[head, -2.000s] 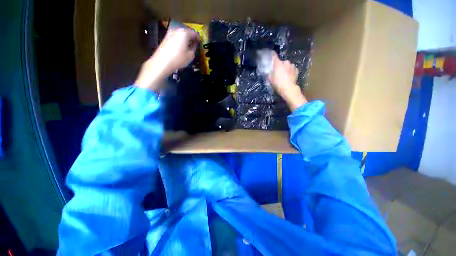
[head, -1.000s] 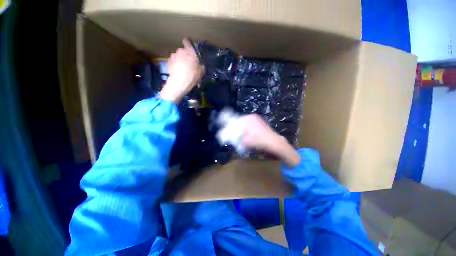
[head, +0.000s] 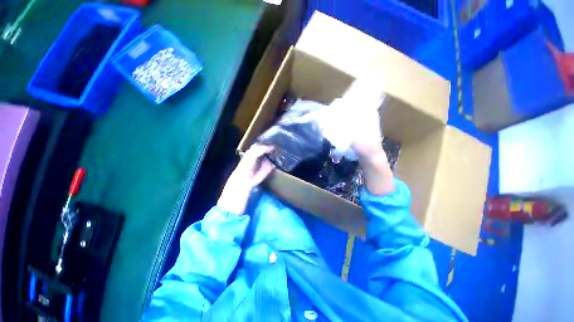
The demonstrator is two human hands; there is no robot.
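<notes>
An open brown carton [head: 434, 179] stands before me with black parts [head: 315, 176] and clear film inside. My left hand [head: 248, 170] is at the carton's near left edge, its fingers on a black part wrapped in clear plastic [head: 291, 139]. My right hand [head: 371, 157] is over the middle of the carton, shut on crumpled whitish plastic film [head: 349, 122] beside the wrapped part. The film is blurred and bright and hides part of the contents.
On the green bench [head: 157, 141] at left are a blue bin of dark parts [head: 38, 78], a smaller blue bin of small silver parts [head: 135, 78], a fixture with a red handle [head: 77, 182] and a pink block [head: 11, 141]. A red object [head: 519, 209] is at right.
The view has swung left, bringing the bench into sight. My left hand has moved from inside the carton to its near edge, at a wrapped black part. The whitish film in my right hand is now spread higher.
</notes>
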